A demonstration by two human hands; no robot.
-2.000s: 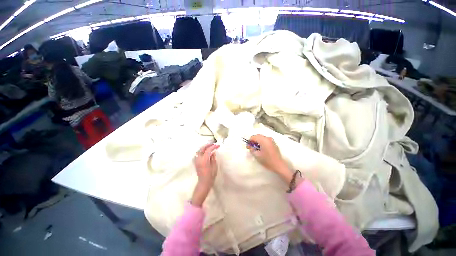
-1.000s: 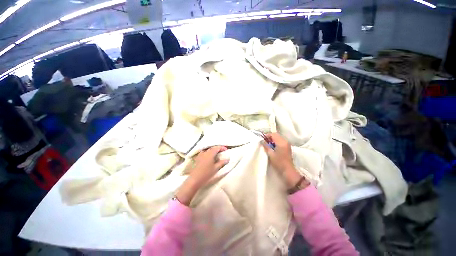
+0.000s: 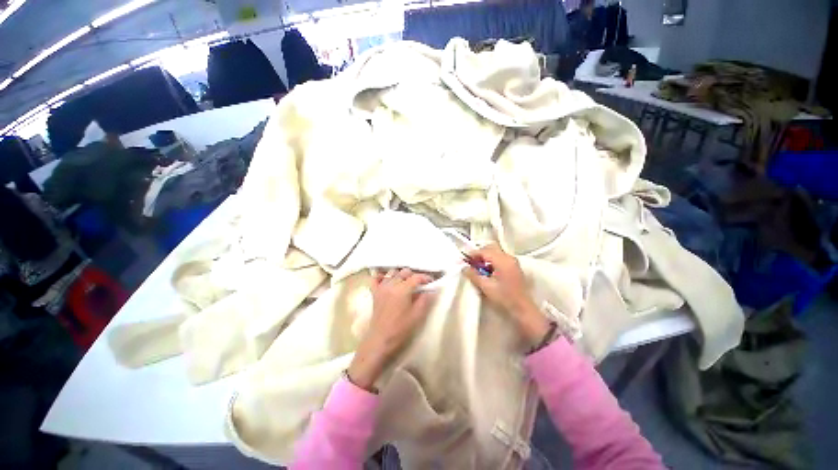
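A cream garment (image 3: pixel 432 340) lies over the near side of the table, with its lower part hanging towards me. My left hand (image 3: pixel 397 307) pinches a folded edge of it near the middle. My right hand (image 3: pixel 501 280) is just to the right on the same edge. It holds small thread snips (image 3: pixel 479 265), dark with a blue part, mostly hidden by the fingers; whether the blades are closed cannot be told. A small whitish label (image 3: pixel 510 439) shows on the cloth low down at the right.
More cream garments (image 3: pixel 432 138) are heaped high behind my hands on the white table (image 3: pixel 156 404). A red stool (image 3: pixel 92 298) stands at the left. An olive heap (image 3: pixel 749 386) lies on the floor at the right, near blue bins (image 3: pixel 799 174). Tables with clothing stand behind.
The view has turned to the right since the first frame. The near garment has been shifted and folded, and my left hand has moved closer to my right hand along the edge.
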